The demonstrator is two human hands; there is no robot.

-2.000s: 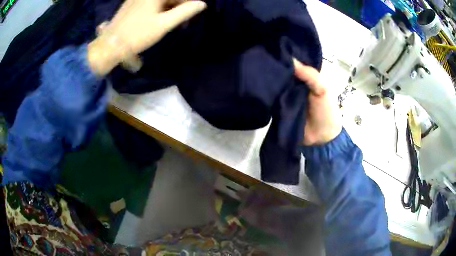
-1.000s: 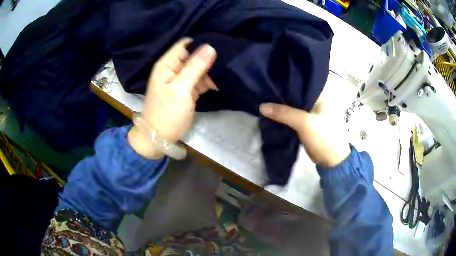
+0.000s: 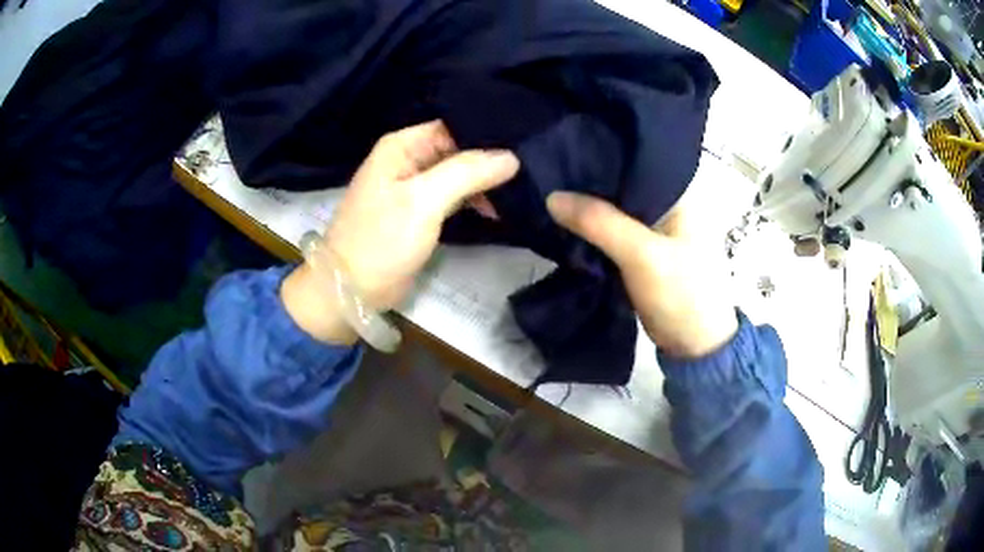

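The dark navy garment [image 3: 453, 65] lies bunched over the table and hangs off at the left. My left hand [image 3: 405, 205] is at the garment's near edge, thumb and fingers around dark cloth; its fingertips are partly hidden. My right hand [image 3: 653, 264] grips the garment, thumb on top and fingers hidden beneath. A short navy end with frayed threads [image 3: 588, 334] hangs below my right thumb over the white table. Both hands are bare and close together.
The white sewing machine [image 3: 863, 162] stands at the right. Black shears [image 3: 872, 410] lie beside a tan piece [image 3: 886, 313], with a clear plastic bag [image 3: 930, 491] nearby. The white table [image 3: 453, 291] has a wooden front edge. Blue bins stand at the back right.
My left hand has come down from the upper left to the garment beside my right hand. My right hand has shifted its hold, and the short end now hangs folded and spread.
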